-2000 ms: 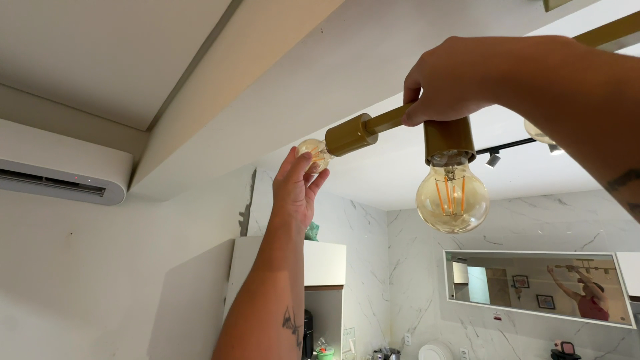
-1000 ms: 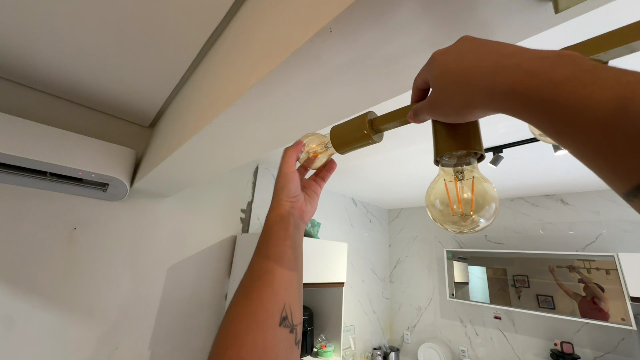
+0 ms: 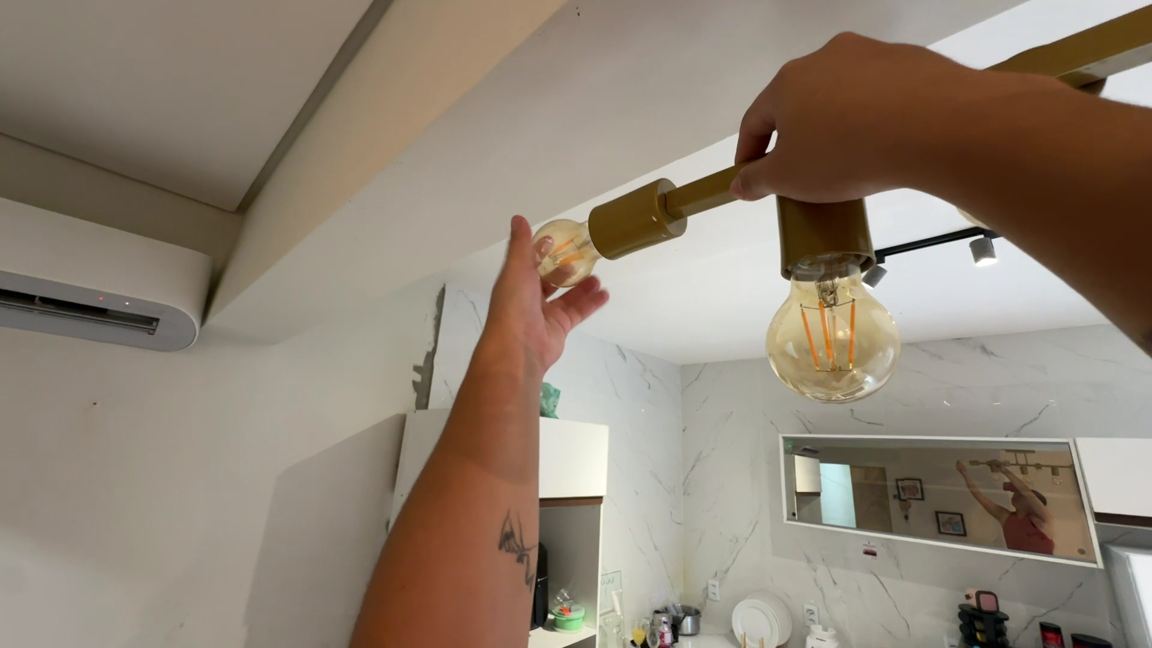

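Note:
My left hand (image 3: 544, 301) is cupped around an amber filament bulb (image 3: 567, 254), its thumb and fingers spread at the glass. That bulb sits at the brass-coloured socket (image 3: 637, 219) on the end of a light fixture's arm (image 3: 706, 193). My right hand (image 3: 832, 121) grips this arm from above, to the right of the socket. Just below my right hand, a second amber filament bulb (image 3: 833, 333) hangs from a downward brass-coloured socket (image 3: 823, 232). Whether the left fingers press on the glass is hard to tell.
A ceiling beam (image 3: 468, 153) runs close behind the fixture. An air conditioner (image 3: 99, 270) is on the left wall. Beyond are a white cabinet (image 3: 573, 457), a black track light (image 3: 936, 241), a framed mirror (image 3: 940, 495) and stacked white plates (image 3: 761, 619).
My left hand's fingers have opened out from their closer hold around the end bulb. My right hand has stayed on the fixture's arm.

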